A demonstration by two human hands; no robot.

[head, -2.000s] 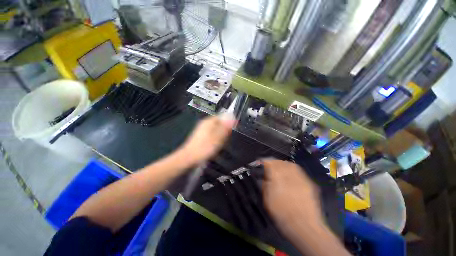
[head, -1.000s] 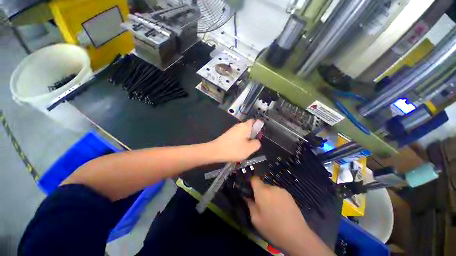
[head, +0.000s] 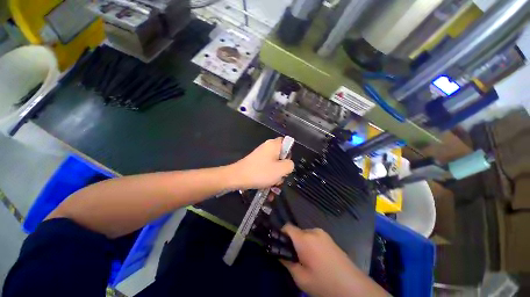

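My left hand [head: 264, 167] is closed around a flat silver loading bar [head: 246, 223], which slants from the hand down toward the table's front edge. My right hand [head: 311, 246] grips a small bunch of black tubes [head: 280, 239] just right of the bar's lower part. Small pieces show along the bar's right edge; whether the tubes touch the bar is hard to tell. A loose pile of black tubes [head: 332, 184] lies right of my left hand on the dark table [head: 192, 139].
The green press platen [head: 302, 65] stands over the lower mould [head: 308, 119]. A mould plate [head: 228, 55] is left of it. Black pieces [head: 131, 81] fan out at left. A blue bin [head: 407, 249] is at right, a white bucket [head: 23, 75] at left.
The view has shifted. The second silver strip that lay across under the held bar no longer shows clearly. The bunch of tubes in my right hand is now beside the held bar, nearer the front edge.
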